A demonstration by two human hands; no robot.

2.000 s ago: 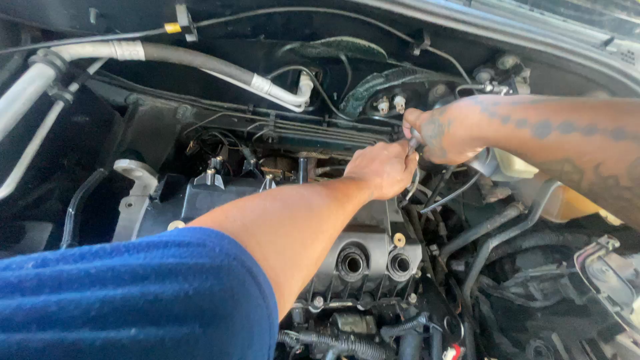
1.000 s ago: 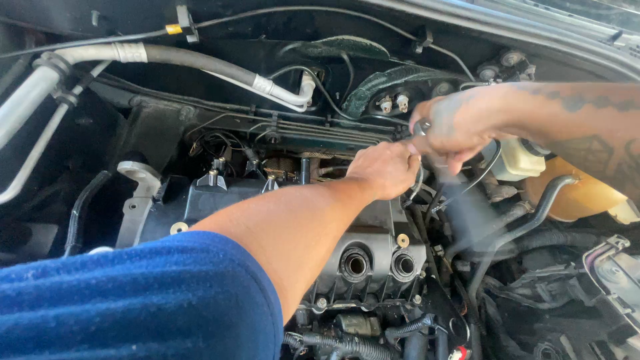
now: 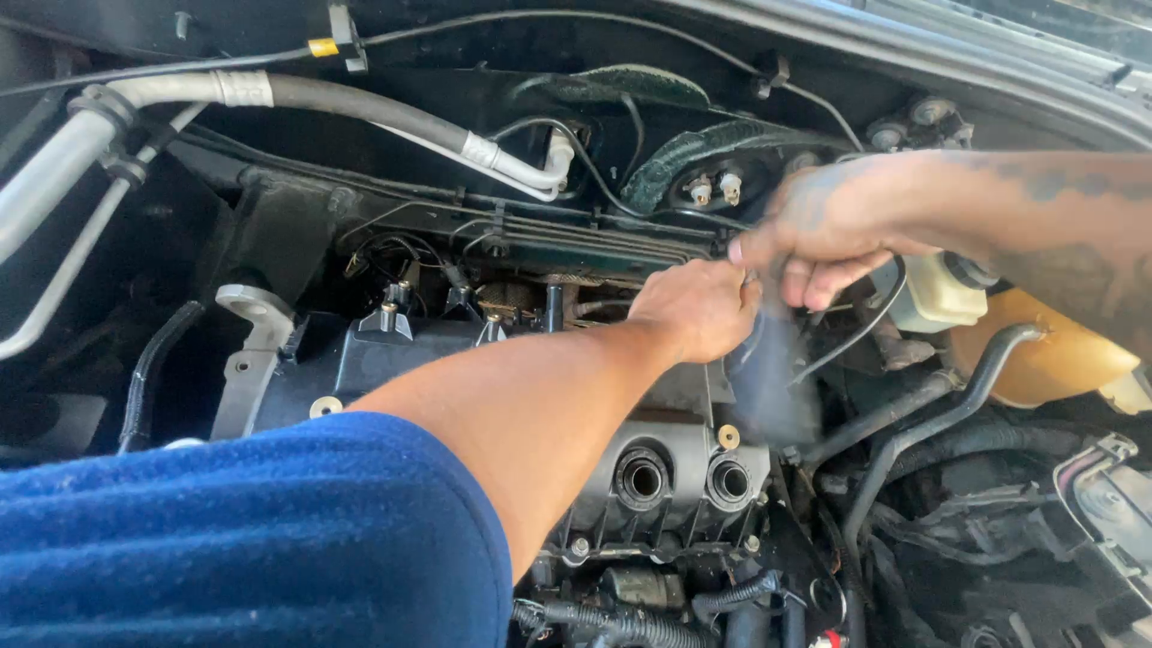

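Observation:
My left hand (image 3: 702, 310) reaches in from the lower left over the black engine valve cover (image 3: 679, 454). Its fingers are curled at the rear right corner of the cover, with a small bit of metal showing at the fingertips; what they grip is hidden. Just behind and right of it is my right hand (image 3: 819, 238), blurred, palm turned partly down, some fingers bent and the thumb near the left knuckles. Whether it holds anything is not clear. A blurred grey-blue shape (image 3: 776, 382), too smeared to name, hangs below the two hands.
A metal refrigerant line (image 3: 360, 99) and thin pipes run along the firewall behind. To the right are a pale fluid reservoir (image 3: 936, 292), a yellowed plastic tank (image 3: 1035, 351) and a bent coolant pipe (image 3: 891, 454). A metal bracket (image 3: 245, 369) stands left; corrugated wiring conduit (image 3: 630, 621) lies in front.
My left hand has stayed at the same corner. My right hand, close against it two seconds ago, has shifted and turned, its fingers now looser. The blurred grey-blue shape also shows one second ago.

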